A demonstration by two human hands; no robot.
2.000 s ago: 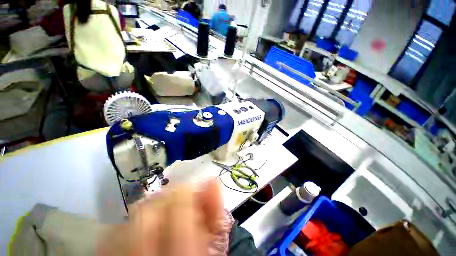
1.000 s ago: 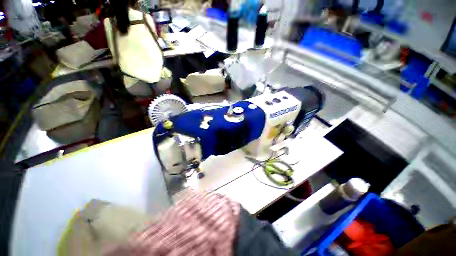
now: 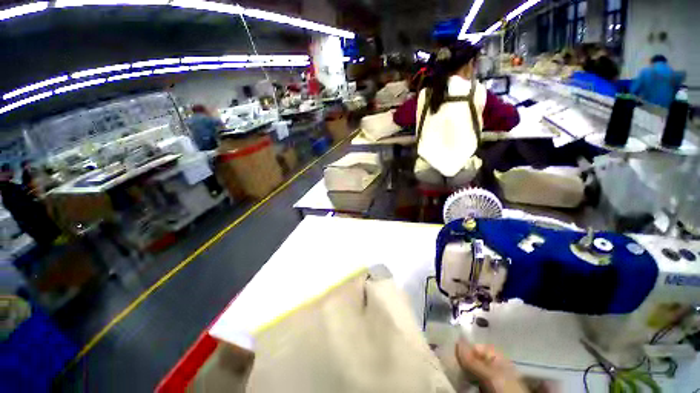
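Observation:
A large beige bag body [image 3: 338, 338] with a yellow-edged seam stands on the white table at the lower middle. My right hand [image 3: 487, 364] is at the bottom edge, right of the bag and below the needle area, partly cut off. Its fingers are curled near the bag's right edge; whether they grip it is unclear. My left hand is not visible. The sewing machine [image 3: 545, 265] has a blue cloth cover, with its presser foot [image 3: 465, 308] above the table. Green-handled scissors [image 3: 635, 381] lie at the lower right.
A white fan [image 3: 472, 206] stands behind the machine head. Black thread cones [image 3: 619, 120] stand beyond it. A red bin [image 3: 188, 364] is at the table's left edge, with beige material. A person [image 3: 453, 115] sits ahead with their back to me. A yellow floor line [image 3: 207, 244] runs along the left.
The view has swung left and up, so the machine sits further right in the picture. The bag now shows larger and upright. The checked sleeve has left view and my right hand shows.

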